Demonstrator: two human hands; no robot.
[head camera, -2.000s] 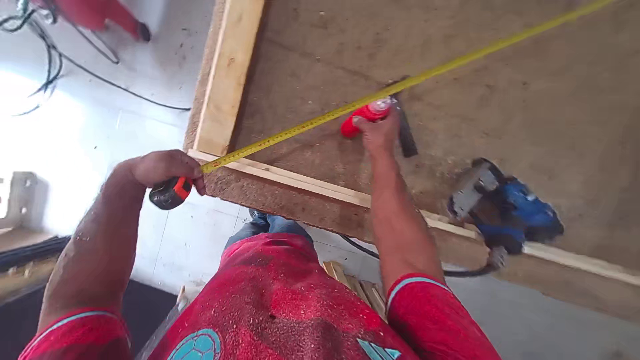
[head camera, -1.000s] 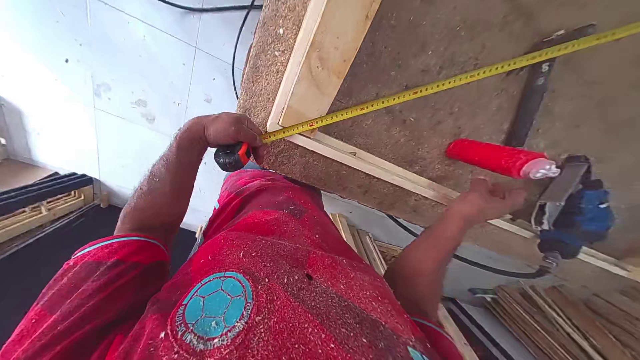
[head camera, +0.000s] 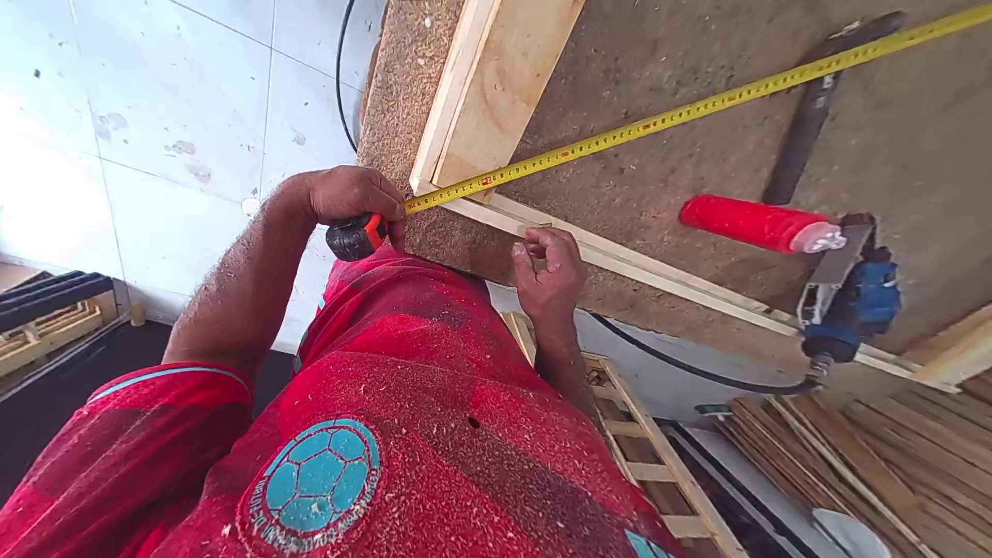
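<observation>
My left hand is closed on a black and orange tape measure at the corner of the board. Its yellow blade stretches to the upper right, crossing the corner of a wooden frame. My right hand is raised beside the frame's near strip, fingers curled and partly apart, with nothing plainly held. A red bottle with a clear tip lies on the board to the right, its tip at a blue pneumatic nail gun. A dark metal bar lies partly beneath the blade.
The brown particleboard work surface ends just in front of me. A black air hose hangs from the nail gun, and another cable runs over the floor. Slatted wooden frames and stacked wood strips lie at the lower right.
My right hand held the red bottle two seconds ago; the bottle now lies by the nail gun and the hand has moved left to the frame's near strip. The view has shifted closer to the corner.
</observation>
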